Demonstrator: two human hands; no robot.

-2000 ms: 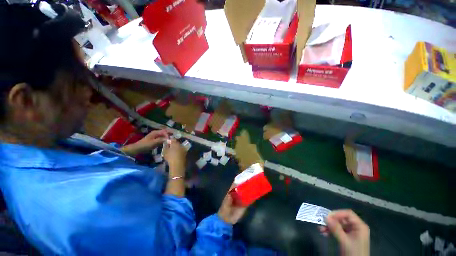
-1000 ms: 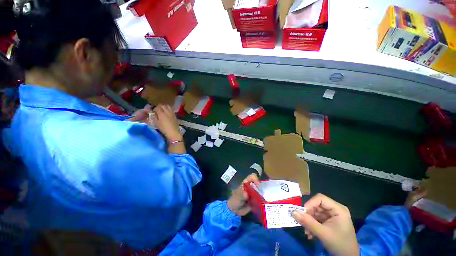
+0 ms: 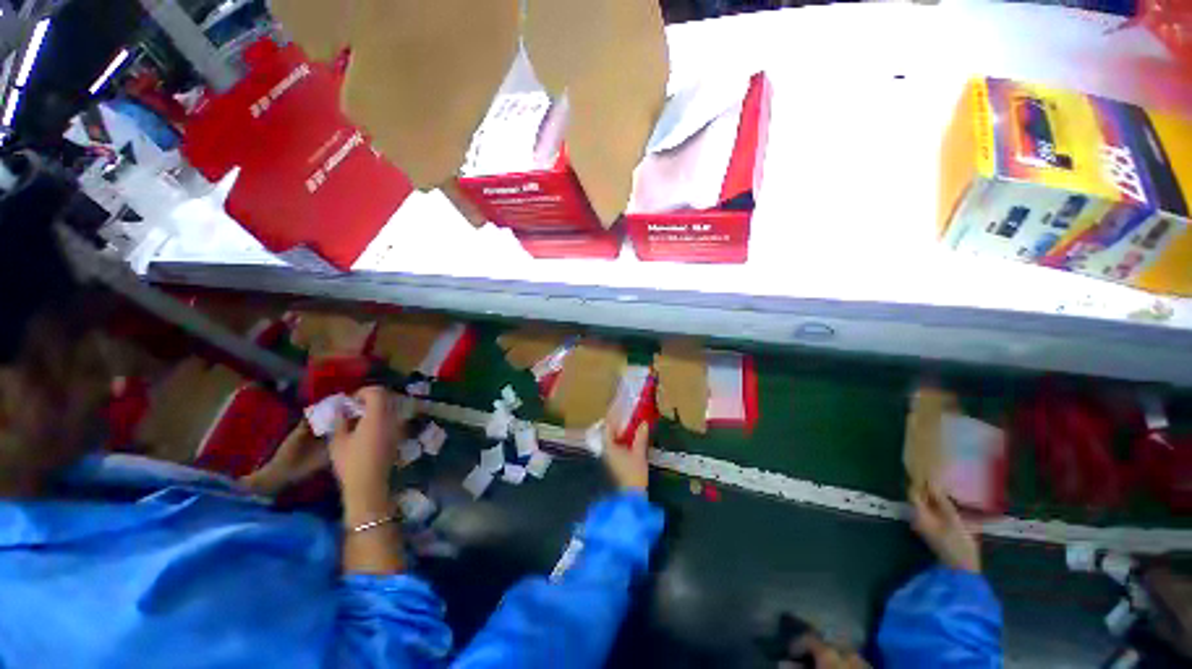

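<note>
My left hand, in a blue sleeve, holds a small open red carton over the green belt, just past the pale dividing strip. The carton's brown flap stands open to its left, and white shows inside. A hand at the bottom edge, right of centre, appears to be my right hand. It is blurred, dark and mostly cut off, and its grip cannot be made out.
Open red cartons lie on the belt. White papers lie left of my left arm. A person in blue works at left. Another person's hand touches a carton at right. Larger red cartons and a yellow box stand on the shelf.
My left hand has moved forward to the belt with the red carton. My right hand has left the carton's labelled side and dropped to the bottom edge. The view has shifted.
</note>
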